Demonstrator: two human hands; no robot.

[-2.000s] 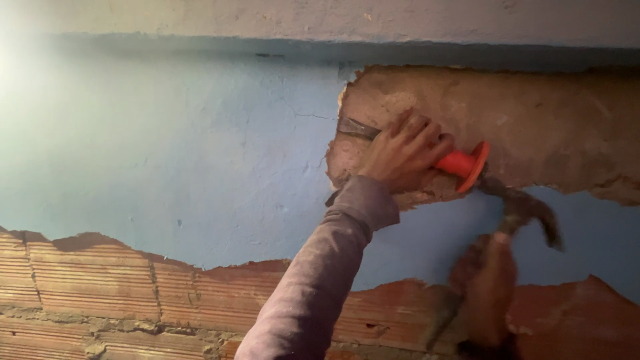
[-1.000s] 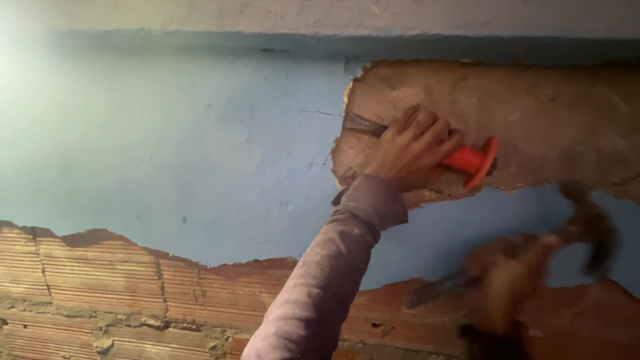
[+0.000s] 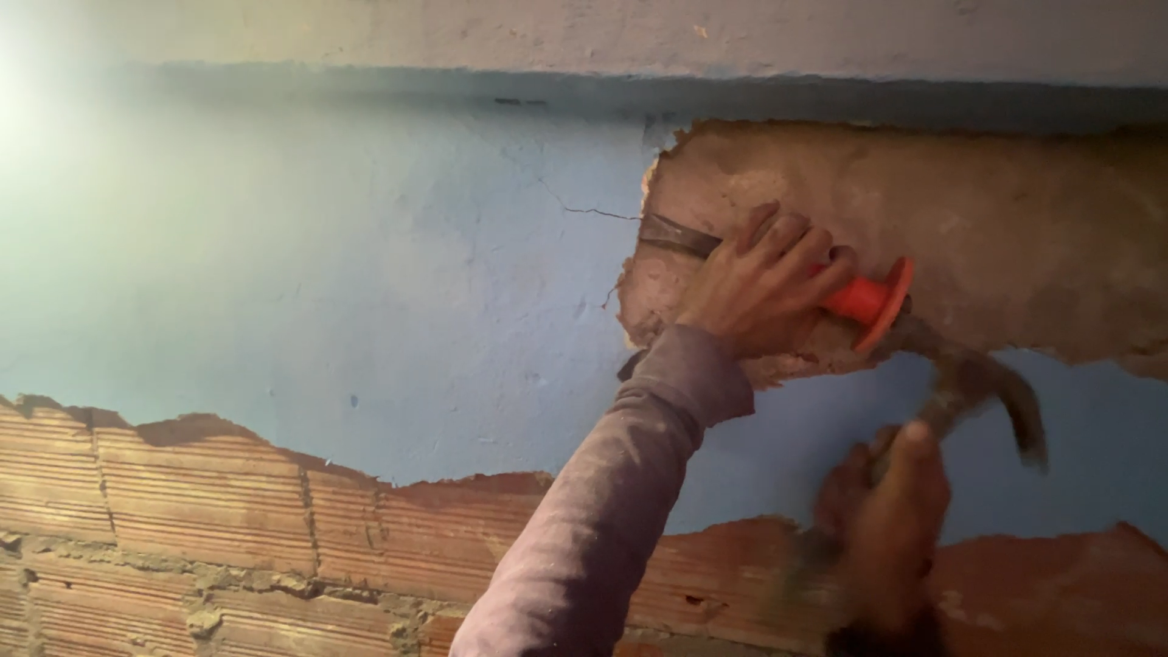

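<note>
My left hand is closed around a cold chisel with an orange hand guard. The chisel's flat tip touches the broken left edge of the blue plaster, where a thin crack runs off to the left. In my right hand, somewhat blurred, is a claw hammer; its head is at the chisel's struck end, with the claw pointing right and down. Around the chisel lies a patch of bare brown wall under the removed plaster.
Ridged clay bricks with rough mortar joints show along the lower wall, below a jagged plaster edge. A pale painted ledge or beam crosses the top. Bright light falls from the upper left.
The hammer was at the chisel's end two seconds ago, swung back to the lower right one second ago, and is at the chisel's end again. My left hand keeps its hold on the chisel.
</note>
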